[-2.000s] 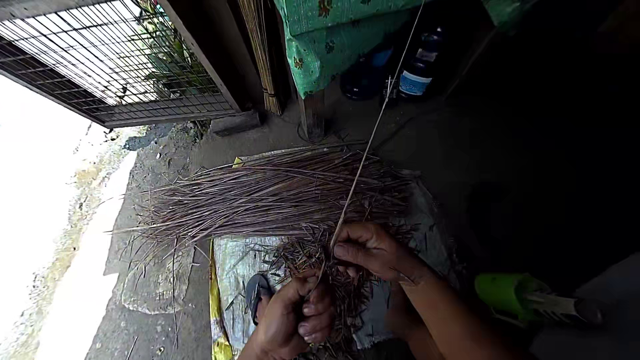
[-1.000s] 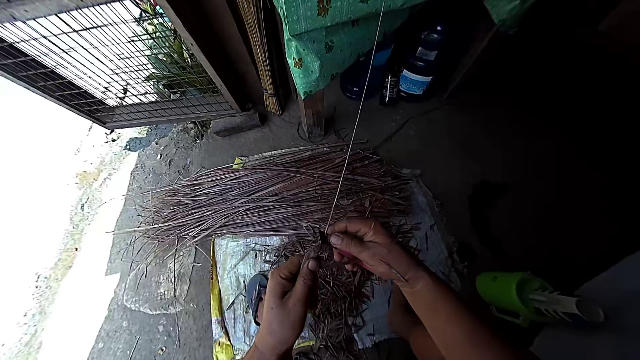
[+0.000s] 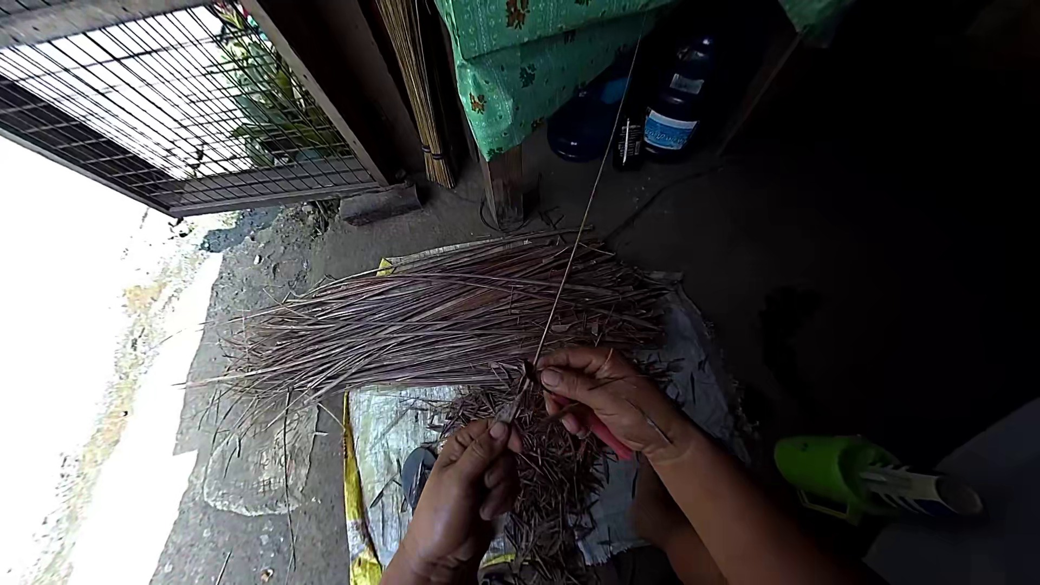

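My right hand [image 3: 613, 398] holds a red-handled tool [image 3: 608, 437], mostly hidden in the palm, and its thumb and forefinger are at the lower end of a long thin stalk [image 3: 575, 252] that slants up toward the table. Pinched in my left hand [image 3: 474, 479] is the dark frayed end of a strip [image 3: 513, 402], close beside the right fingertips. A large bundle of dry brown stalks [image 3: 431, 317] lies just beyond both hands. Short dry trimmings [image 3: 556, 487] are heaped beneath them on a white woven sack [image 3: 390, 422].
A green pitcher-like container [image 3: 821, 467] is at the right. Beyond the bundle are a wooden post [image 3: 504, 191], a green patterned cloth [image 3: 512, 89], blue water bottles [image 3: 673, 110] and an upright bundle of thin sticks [image 3: 418, 97]. A wire-mesh gate [image 3: 187, 97] is at upper left. A dark sandal [image 3: 418, 471] shows beside my left hand.
The upper end of the thin stalk has swung to the right since a second ago. Two seconds ago my hands were close together; a second ago my left hand had opened out somewhat and lay lower.
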